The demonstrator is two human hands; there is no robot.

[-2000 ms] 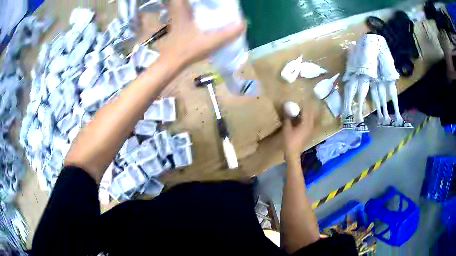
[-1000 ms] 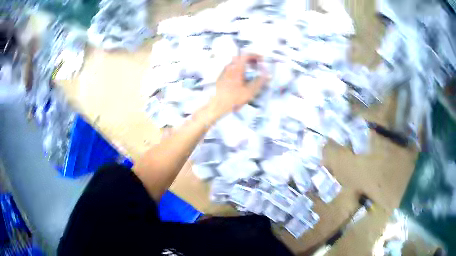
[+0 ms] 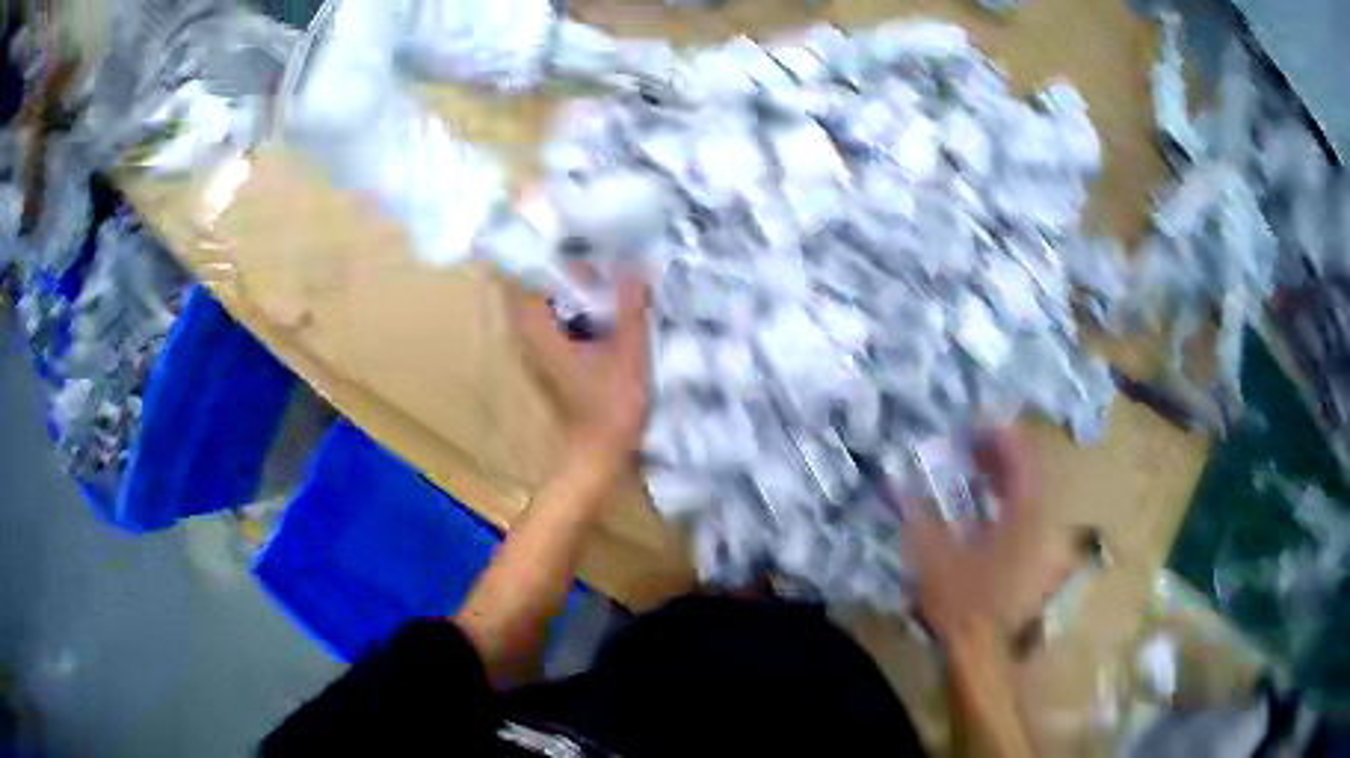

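Note:
White-grey waist inserts lie in a large heap on the brown table. My left hand is at the heap's left edge, fingers curled by a blurred white-grey piece; blur hides whether it grips this piece. My right hand is at the heap's near right edge, with one waist insert between thumb and fingers. The mallet lies just right of my right hand, partly hidden by it.
A second dark hammer lies right of the heap. White-grey leg parts are at the far left. A grey tangled pile is at the far right. Blue crates stand below the table's left edge. Green belt shows at right.
The view has shifted a little. My left hand has moved from over the heap to its left edge. My right hand has come into view at the heap with an insert.

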